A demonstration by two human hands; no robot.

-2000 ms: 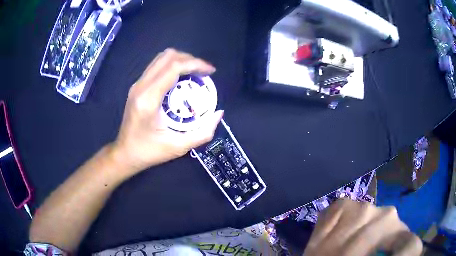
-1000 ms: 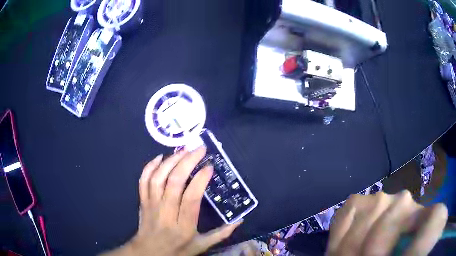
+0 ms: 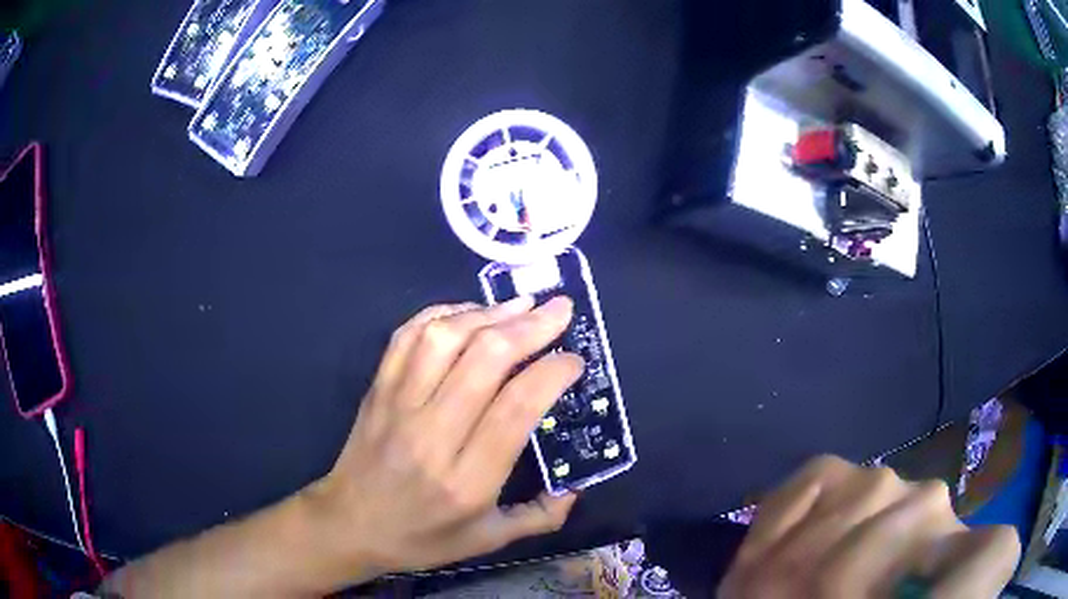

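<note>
A handheld device with a white spoked round head [image 3: 519,187] and a pale handle shell lies on the black mat. Its dark circuit board [image 3: 591,392] faces up, with thin reddish wires at the head's centre. My left hand [image 3: 463,410] grips the handle, fingertips on the board and thumb at its lower end. My right hand [image 3: 861,532], at the bottom right edge, is closed around an electric screwdriver; only a bit of teal and a dark nose [image 3: 691,556] show, and its tip cannot be made out.
A black-and-white screw feeder [image 3: 761,176] with a red part stands at the upper right. Two more devices [image 3: 275,82] lie at the upper left, cut off by the frame. A smartphone [image 3: 29,316] with cable lies at the far left. A dark cord runs down the right side.
My left hand has moved from the round head to the handle, and the device has turned more upright in view. My right hand stays low at the right. The view has shifted.
</note>
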